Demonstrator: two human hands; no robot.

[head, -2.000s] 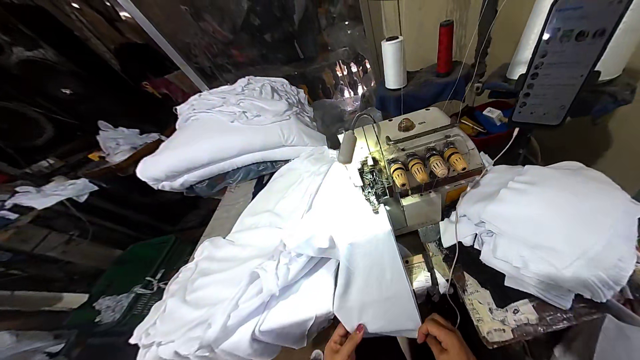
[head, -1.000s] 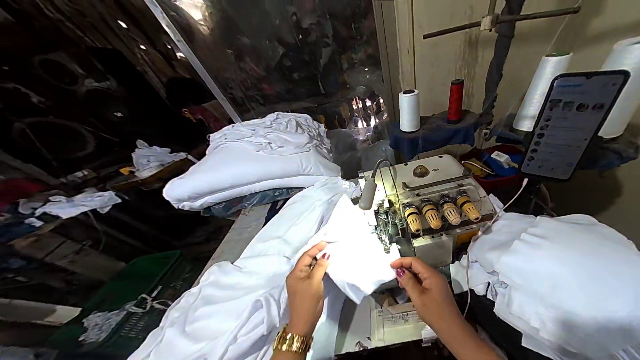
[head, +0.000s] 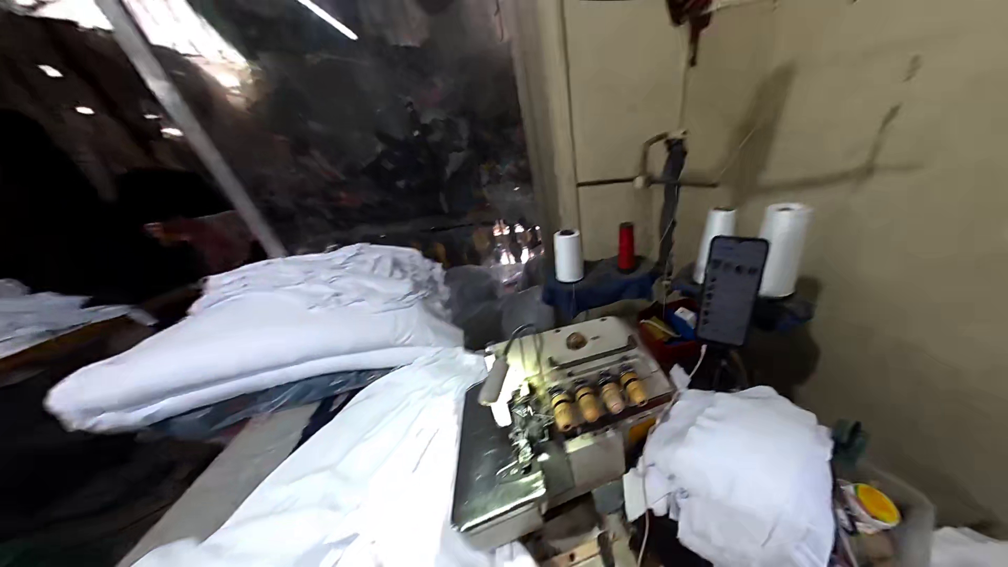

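Note:
Neither my left hand nor my right hand shows in the head view. An overlock sewing machine [head: 591, 354] stands at the centre, its lamp lighting the needle area [head: 524, 441]. No cloth lies over its metal work plate [head: 500, 496]. White fabric [head: 370, 465] spreads from beside the plate down to the lower edge. A folded pile of white cloth [head: 260, 331] rests behind it on the left, and another white stack [head: 744, 472] sits right of the machine.
Thread cones, white [head: 568, 256] and red [head: 626, 246], stand behind the machine. A phone [head: 731, 291] is held upright before two larger white cones [head: 784, 250]. At lower right is a bin [head: 906, 504] with a yellow-topped container [head: 876, 504]. A wall rises on the right.
Both hands, which held white fabric at the machine a second ago, are out of view. The piece at the needle area has gone from the plate. The view has swung upward.

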